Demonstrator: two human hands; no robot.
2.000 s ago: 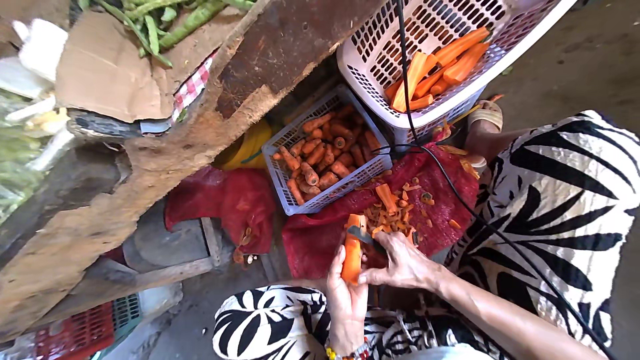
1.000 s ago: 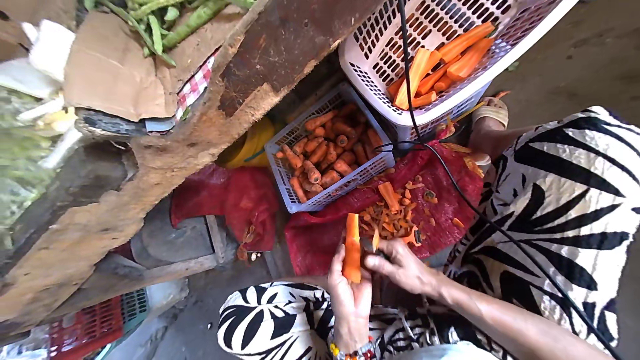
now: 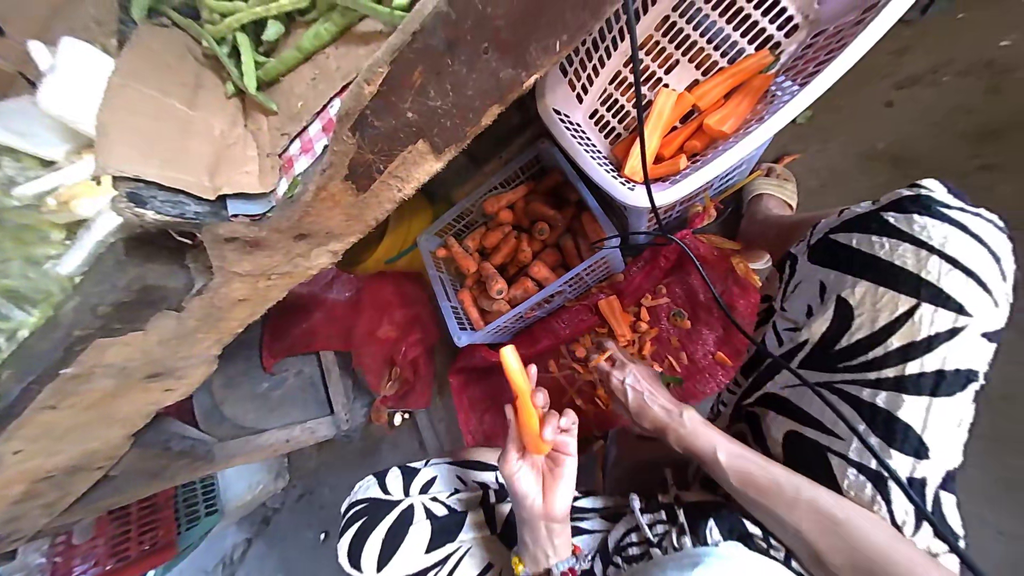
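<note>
My left hand [image 3: 544,448], with a beaded bracelet at the wrist, holds a peeled carrot [image 3: 524,400] upright between thumb and fingers. My right hand [image 3: 636,388] is down at the pile of carrot peelings [image 3: 648,320] on a red mesh sack [image 3: 720,296]; its fingertips are partly hidden, and whether it holds anything is unclear. Beyond the hands, unpeeled carrots [image 3: 508,248] fill a bluish plastic crate [image 3: 458,324]. Above right of it, a larger pale plastic basket [image 3: 588,152] contains several peeled carrots [image 3: 732,88].
A black cable [image 3: 720,296] runs across the basket, sack and my patterned trousers [image 3: 880,320]. A rough wooden beam [image 3: 320,216] crosses the left side, with green beans [image 3: 308,52] and cardboard [image 3: 176,112] behind it. A red crate [image 3: 120,532] stands at lower left.
My right hand has moved away from the carrot in my left hand, down to the peelings on the sack. The dark tool seen at the carrot two seconds ago is no longer visible.
</note>
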